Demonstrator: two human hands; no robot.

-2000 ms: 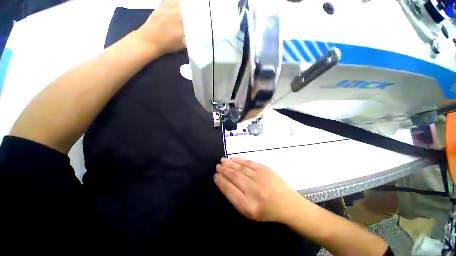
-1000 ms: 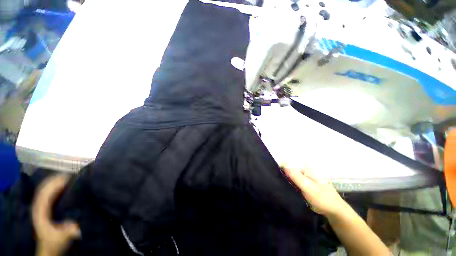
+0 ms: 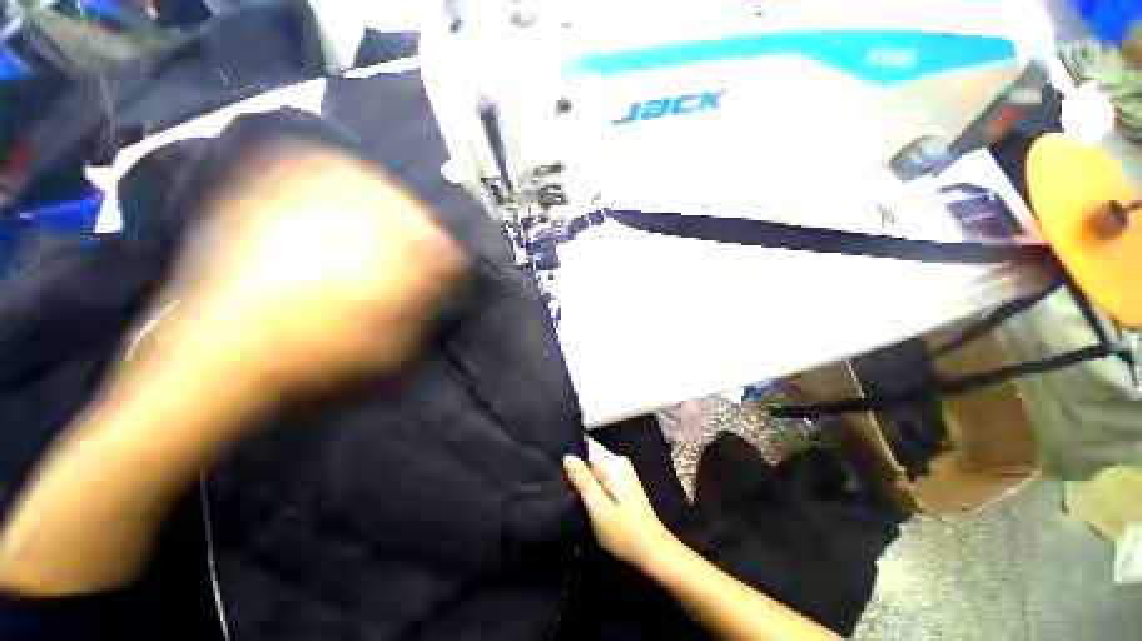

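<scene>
A black garment piece (image 3: 413,501) covers the left of the table and hangs over its front edge. Its right border runs up to the presser foot (image 3: 539,238) of the white sewing machine (image 3: 776,125). My right hand (image 3: 610,495) pinches that border just below the table edge. My left hand (image 3: 326,263) is large and blurred above the cloth; its fingers are not clear. A narrow black binding tape (image 3: 814,238) runs from the right to the foot.
An orange reel disc (image 3: 1064,219) stands at the table's right end. Below it are a brown cardboard box (image 3: 983,438) with black pieces inside and loose black cloth (image 3: 789,513) over the speckled floor. More dark cloth (image 3: 188,56) lies at the upper left.
The view has shifted, showing more floor and the orange disc. My left hand has come up from the lower left over the cloth. More cloth now spreads at the left; my right hand stays at its border.
</scene>
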